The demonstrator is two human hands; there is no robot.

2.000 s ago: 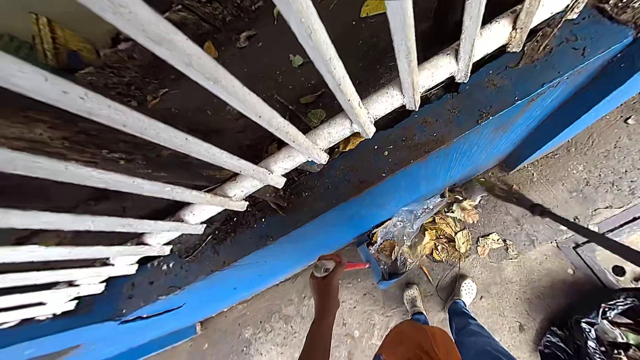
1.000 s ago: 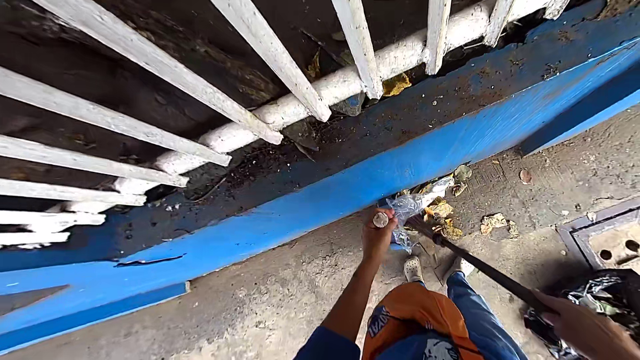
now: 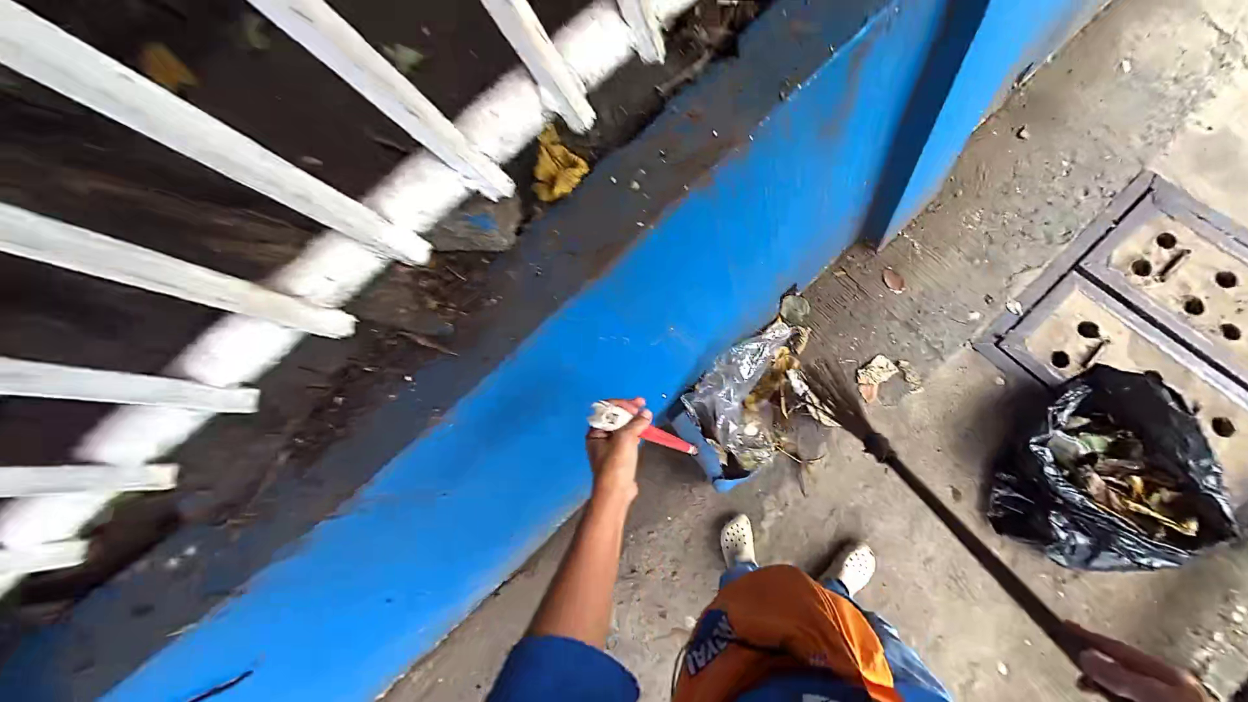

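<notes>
My left hand (image 3: pixel 616 448) is closed on the red handle (image 3: pixel 668 441) of a blue dustpan (image 3: pixel 717 458), which rests on the concrete beside the blue wall. Clear plastic (image 3: pixel 738 375) and dry leaves lie in and over the pan, hiding much of it. At the lower right, my right hand (image 3: pixel 1136 668) grips the long dark stick of a broom (image 3: pixel 975 541). The broom's bristles (image 3: pixel 829 390) touch the ground at the right edge of the leaf pile.
A black plastic bag (image 3: pixel 1111 468) holding leaves stands open at the right, by drain covers (image 3: pixel 1155 268) with holes. The low blue wall (image 3: pixel 624 312) runs diagonally beneath white fence bars (image 3: pixel 429 117). Loose leaves (image 3: pixel 882 375) lie right of the bristles.
The view has shifted, showing the whole black bag. The broom head has moved from near the pan onto the ground at the right of the pile, and the red handle shows again below my left hand.
</notes>
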